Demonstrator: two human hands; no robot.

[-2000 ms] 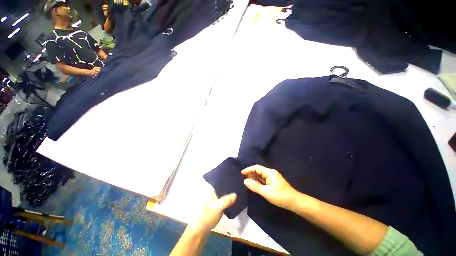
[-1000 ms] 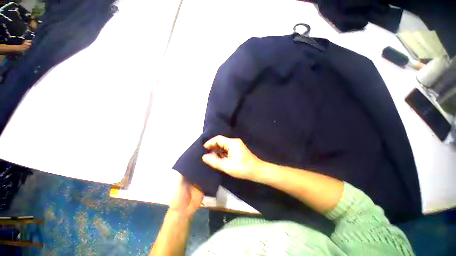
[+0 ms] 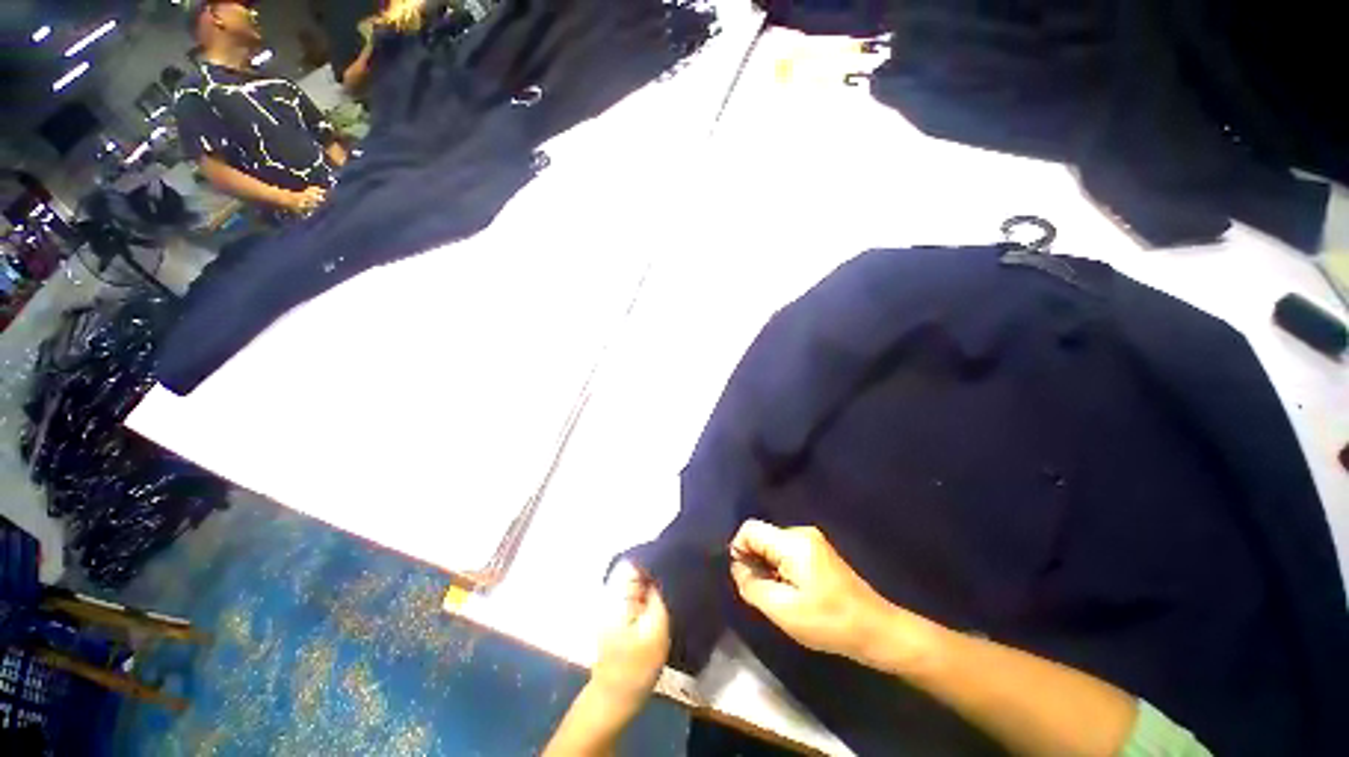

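Note:
A dark navy jacket [image 3: 1021,444] lies on the white table with a black hanger [image 3: 1028,234] at its collar. Its sleeve [image 3: 688,569] reaches toward the table's near edge. My left hand [image 3: 633,639] grips the cuff's open end, thumb and fingers on its edge. My right hand [image 3: 803,589] is just right of the cuff, over the jacket, with its fingers curled in. Whether it holds a small tool or a thread is hidden.
Other dark garments lie at the table's left [image 3: 348,222] and at its back right [image 3: 1036,89]. A dark oval brush head [image 3: 1309,323] is at the right. A person [image 3: 259,126] stands beyond the left garments. Blue floor [image 3: 326,636] shows below the table edge.
The view has swung left and up again. My left hand has shifted from under the sleeve to the cuff's edge, which is now bunched. My right hand stays curled beside it.

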